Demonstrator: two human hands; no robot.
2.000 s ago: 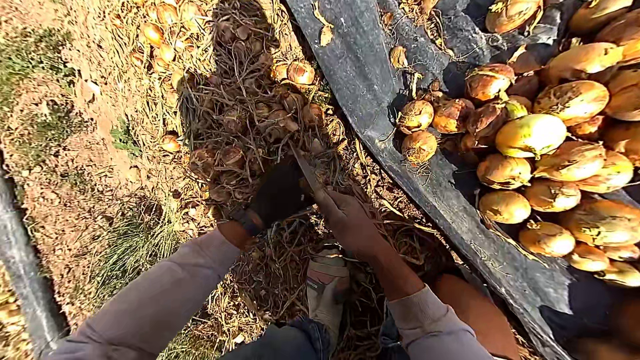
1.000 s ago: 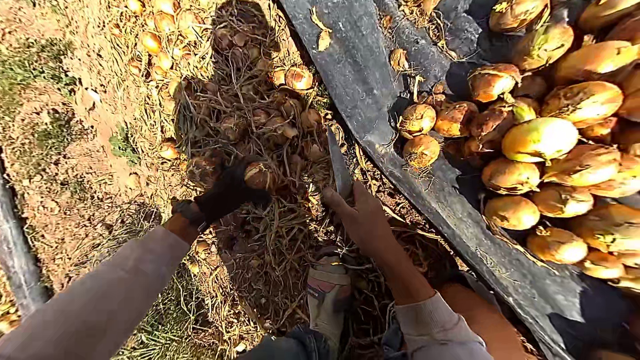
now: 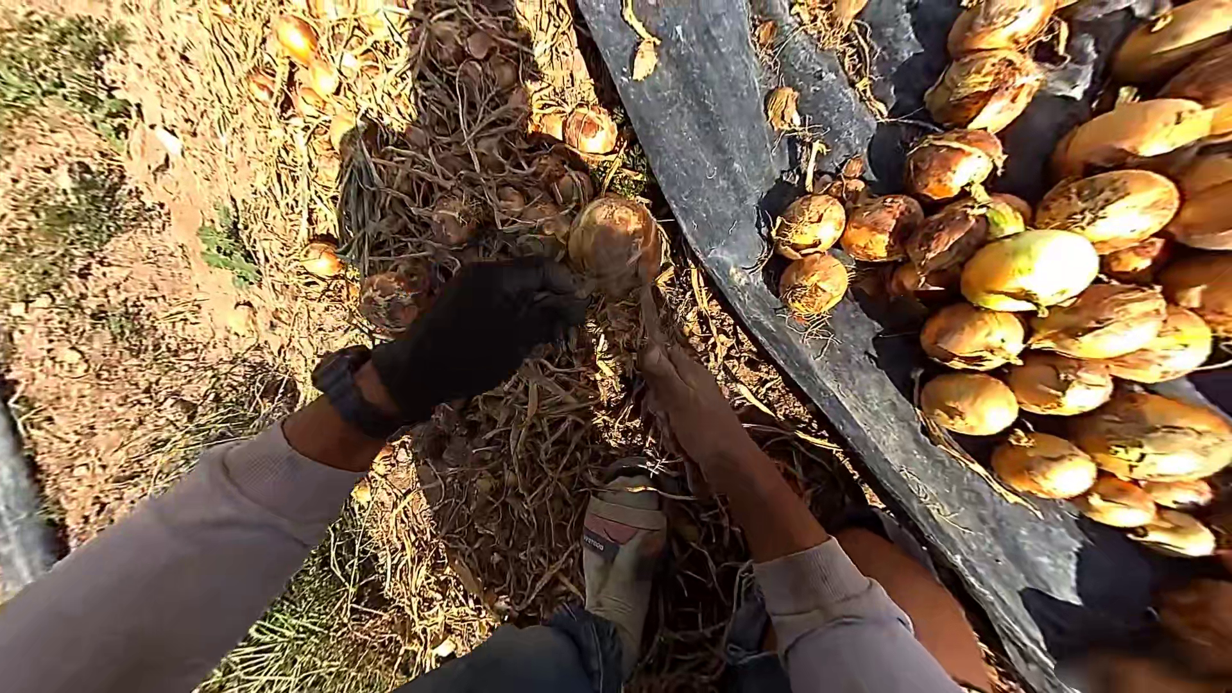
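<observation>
My left hand (image 3: 481,332), in a black glove, has its fingers bent beside a large yellow onion (image 3: 614,243). The onion is slightly blurred; whether the fingers grip its dry top cannot be told. Bare, my right hand (image 3: 685,390) is just below the onion, closed around a knife (image 3: 651,313) whose thin blade points up and is blurred; its handle is hidden in the palm. Under and above both hands lies a row of pulled onions with dry tops (image 3: 462,217).
A dark ground sheet (image 3: 693,154) runs diagonally on the right, bearing a heap of trimmed onions (image 3: 1102,318). My shoe (image 3: 624,539) stands among dry stalks at bottom centre. More onions (image 3: 296,38) lie in straw at upper left, beside bare soil (image 3: 173,279).
Two seconds ago the hands were close together at the knife. The left hand then held an onion apart from the blade; now an onion is up between the hands, nearer the knife.
</observation>
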